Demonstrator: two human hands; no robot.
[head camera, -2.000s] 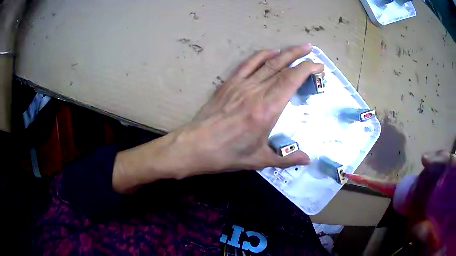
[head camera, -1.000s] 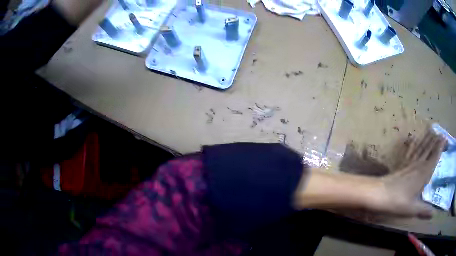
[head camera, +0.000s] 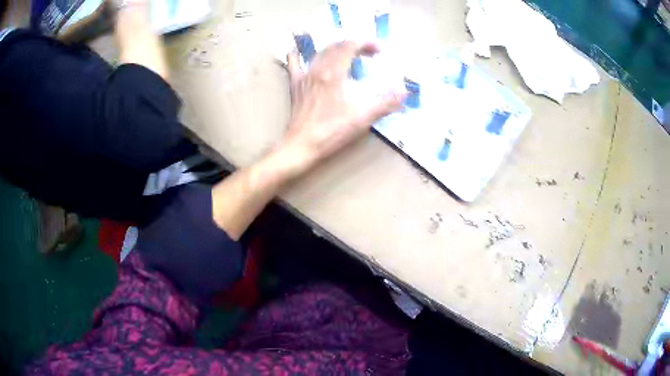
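My left hand (head camera: 323, 103) is over a white plastic cover (head camera: 382, 66) at top centre, fingers apart and blurred among its blue-grey posts; whether it grips the cover cannot be told. A second white cover (head camera: 474, 165) with upright posts lies against or overlapping it on the right; glare hides the joint. The red nozzle (head camera: 599, 351) of the squeeze bottle shows at the bottom right, its bottle mostly cut off. My right hand cannot be made out. Part of another white cover (head camera: 659, 330) shows at the right edge beside the nozzle.
Another person's dark-sleeved arm (head camera: 95, 125) reaches across the left, with a hand (head camera: 139, 40) near a white cover (head camera: 180, 13). A crumpled white cloth (head camera: 532, 51) lies at the upper right. Stained cardboard (head camera: 507, 272) covers the bench; clear tape (head camera: 545, 319) crosses its joint.
My left hand has moved from the cover at the far right to the covers at top centre. The view has swung left. The red nozzle remains at the bottom right.
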